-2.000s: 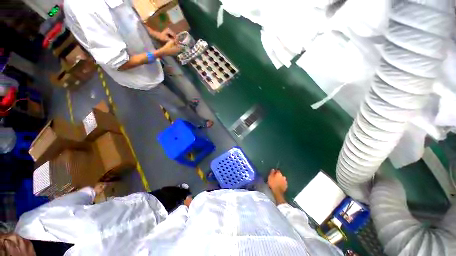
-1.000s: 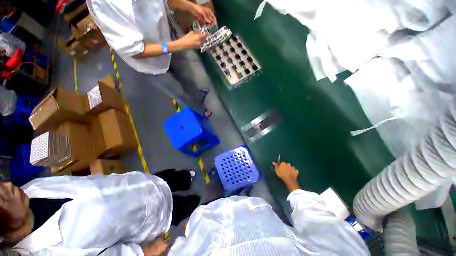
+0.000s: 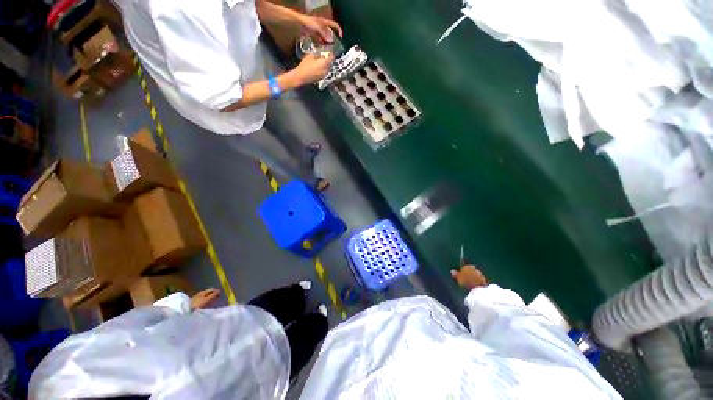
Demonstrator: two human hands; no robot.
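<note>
My right hand (image 3: 469, 276) is at the bench edge, low right of centre, small in view. Its fingers are closed on thin silver tweezers (image 3: 462, 255) that point up the green mat (image 3: 500, 195). My left hand is not in view. A shiny grey strip (image 3: 426, 209) lies flat on the mat, further up from my right hand and apart from it. A white component tray (image 3: 377, 105) with rows of dark modules lies on the mat in front of a standing person in a white coat, whose hands hold something clear at its near end.
A blue stool (image 3: 301, 216) and a perforated blue stool (image 3: 381, 254) stand beside the bench. Cartons (image 3: 163, 226) are on the floor at left. Another person in a white coat (image 3: 164, 351) is at lower left. White sheets (image 3: 625, 101) and a ribbed hose (image 3: 664, 293) are at right.
The view has shifted, so the tray and strip appear further right. My right hand still holds the tweezers near the bench edge. The person at lower left has turned and moved an arm.
</note>
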